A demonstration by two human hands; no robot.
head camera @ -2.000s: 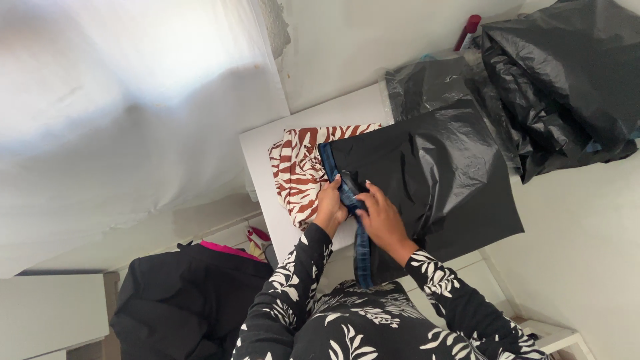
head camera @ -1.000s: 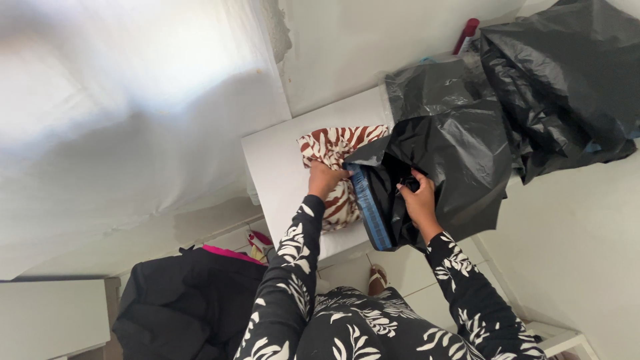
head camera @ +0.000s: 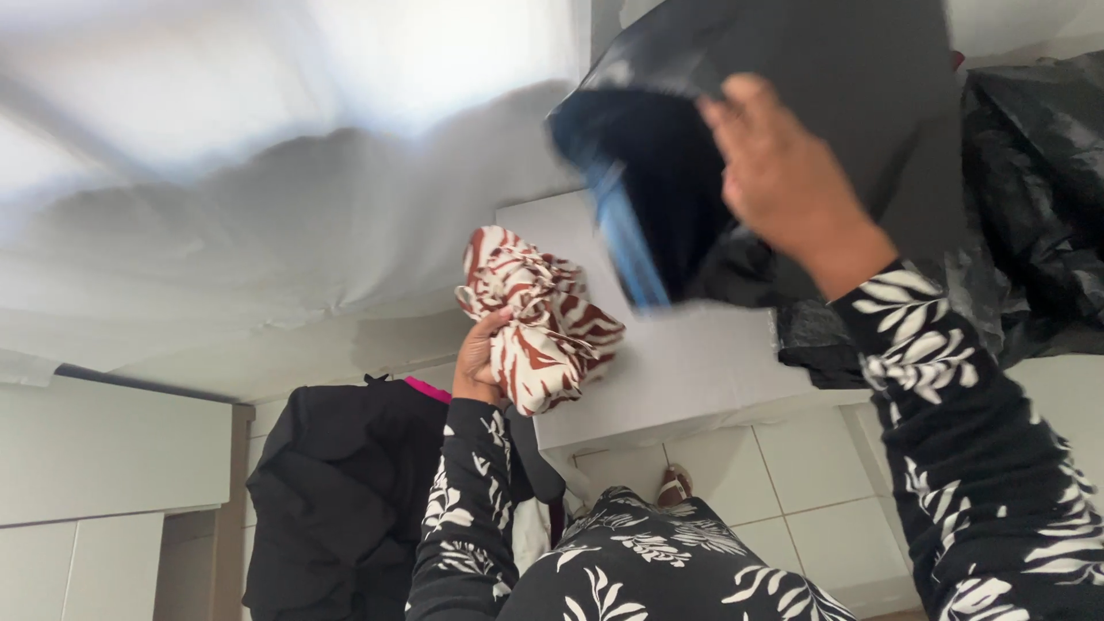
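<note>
A bundle of white cloth with a reddish-brown zebra pattern (head camera: 552, 323) is gathered in my left hand (head camera: 483, 358), its thumb pressed on the near side. It is above the left part of a white table (head camera: 690, 371). My right hand (head camera: 780, 164), blurred, grips the upper rim of a large black plastic bag (head camera: 871, 95). The bag's mouth faces left and gapes, with a blue strip (head camera: 628, 237) along its edge. Its inside is dark, and what it holds cannot be told.
More black plastic bags (head camera: 1035, 198) lie at the right. Black cloth with a pink edge (head camera: 345, 500) hangs or lies at the lower left, near a pale cabinet (head camera: 112, 440). A pale wall or sheet (head camera: 302, 250) borders the table's left. Below are floor tiles (head camera: 716, 470) and a sandalled foot (head camera: 675, 485).
The patterned cloth has left the tabletop in my left hand. My right hand has raised the black bag, whose mouth is now wide. The view has shifted.
</note>
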